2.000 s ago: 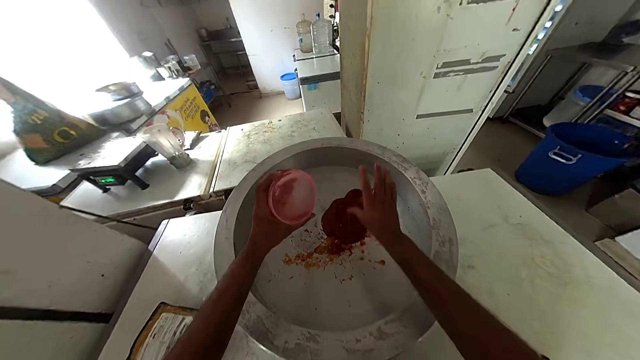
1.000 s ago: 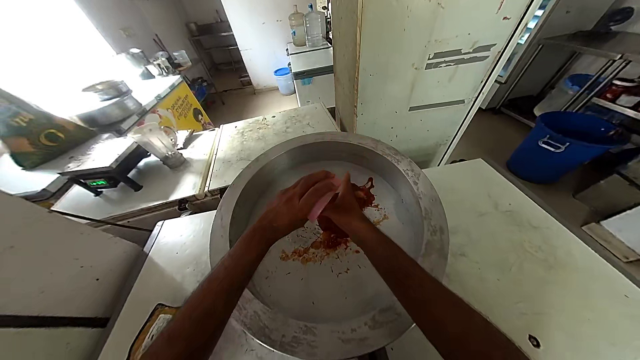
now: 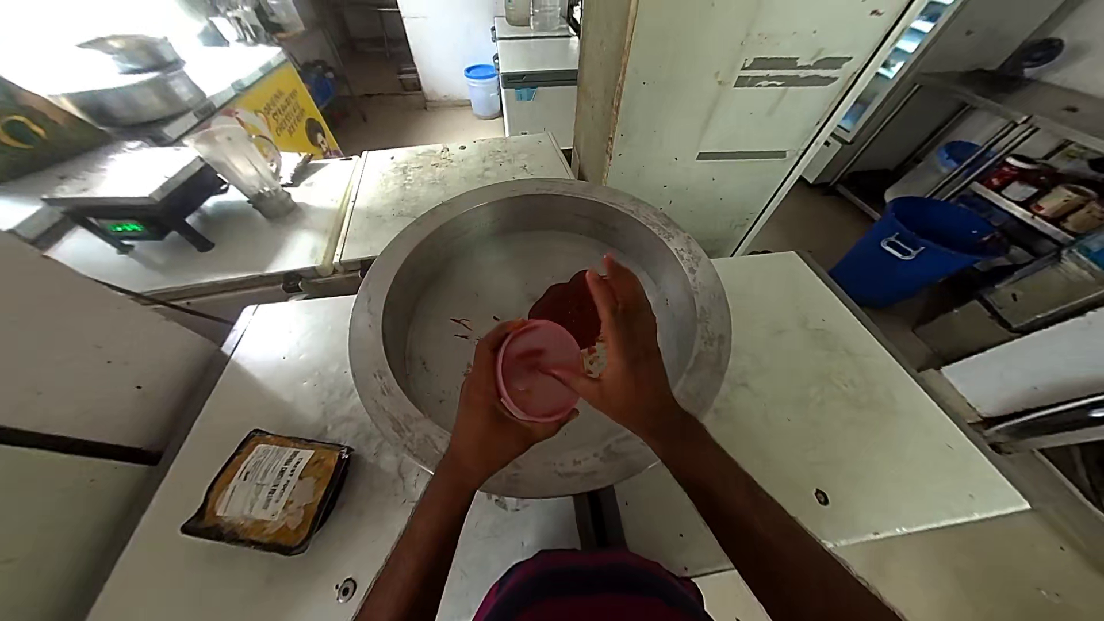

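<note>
A pink plastic cup (image 3: 539, 371) is in my left hand (image 3: 492, 414), its open mouth facing me and reddish residue inside. My right hand (image 3: 625, 362) is at the cup's right side, thumb reaching over the rim into it and the other fingers spread apart. Both hands are above a wide round metal pan (image 3: 379, 345). Dark red powder or paste (image 3: 565, 306) lies in a heap on the pan's floor, partly hidden by the cup and right hand. A few red bits lie left of it, and pale yellowish bits show between the hands.
The pan stands on a white worktop (image 3: 802, 362). A sealed food tray (image 3: 267, 492) with a label lies at lower left. Behind at left are a digital scale (image 3: 138, 198) and a clear blender jar (image 3: 241, 168). A blue bin (image 3: 906, 250) stands at right.
Between the hands, the cup has turned so its mouth faces me, and the right fingers have spread from it. The view has shifted.
</note>
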